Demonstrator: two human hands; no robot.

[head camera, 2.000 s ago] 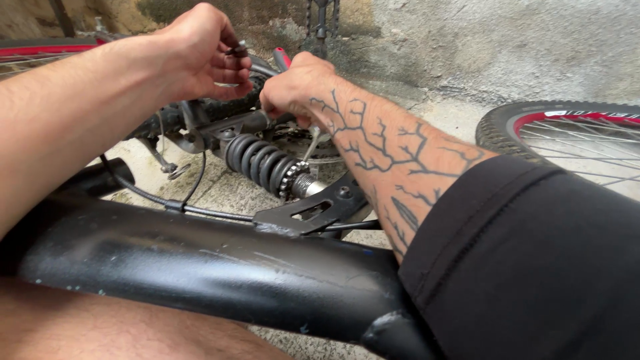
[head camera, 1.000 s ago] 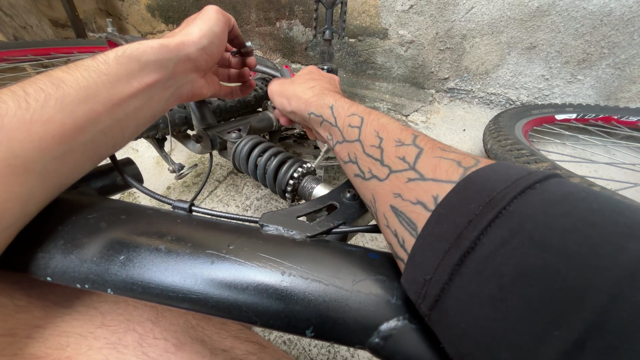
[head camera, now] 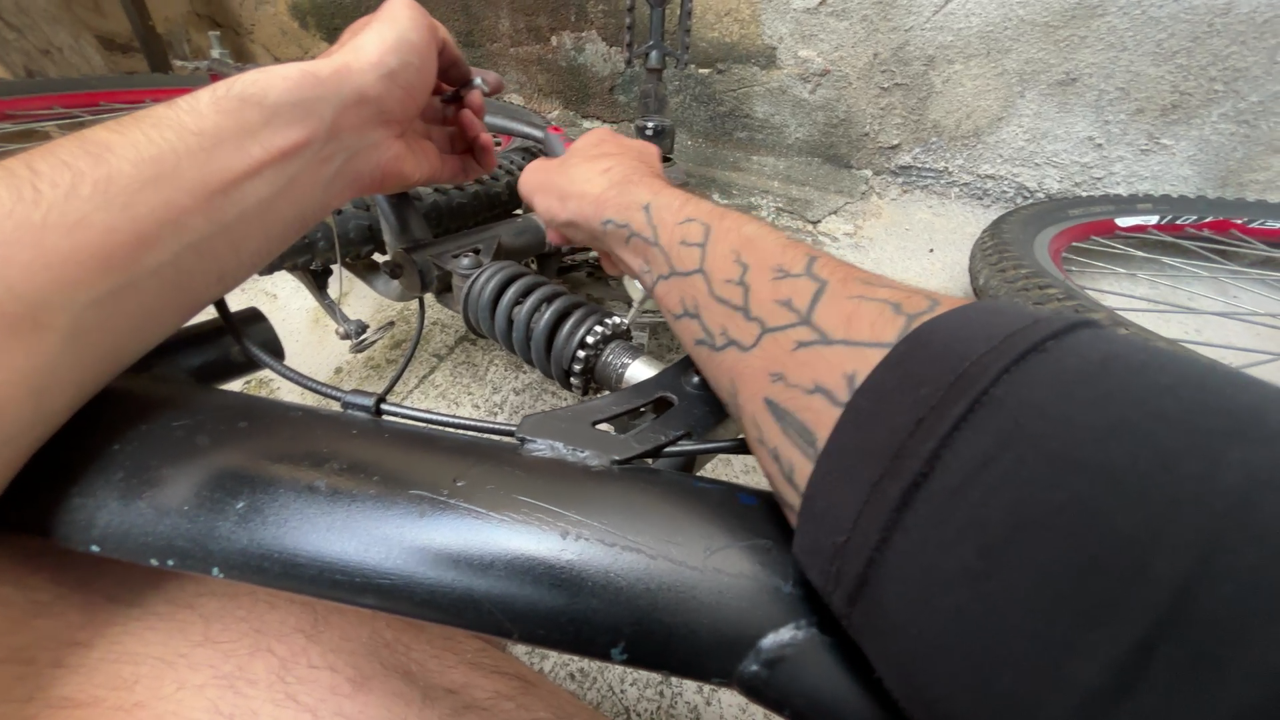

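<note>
My left hand (head camera: 415,110), at the upper middle, pinches a small metal bolt or fitting (head camera: 465,92) between thumb and fingers. Just right of it, my right hand (head camera: 592,190) is closed on a tool with a red and grey handle (head camera: 557,140); its working end is hidden behind my fingers. Both hands are over the rear part of a black bicycle frame, by a knobby tyre (head camera: 450,207). Below them sits a coil spring shock absorber (head camera: 535,325), joined to a slotted bracket (head camera: 625,420) on the thick black frame tube (head camera: 400,510).
A detached wheel with a red rim (head camera: 1060,240) lies on the concrete at right. Another red rim (head camera: 90,100) shows at far left. A crank with a pedal (head camera: 655,60) stands against the rough wall (head camera: 1000,90). A black cable (head camera: 300,380) runs along the tube.
My hands hold the same small part and tool, with only slight shifts. The view has moved a little.
</note>
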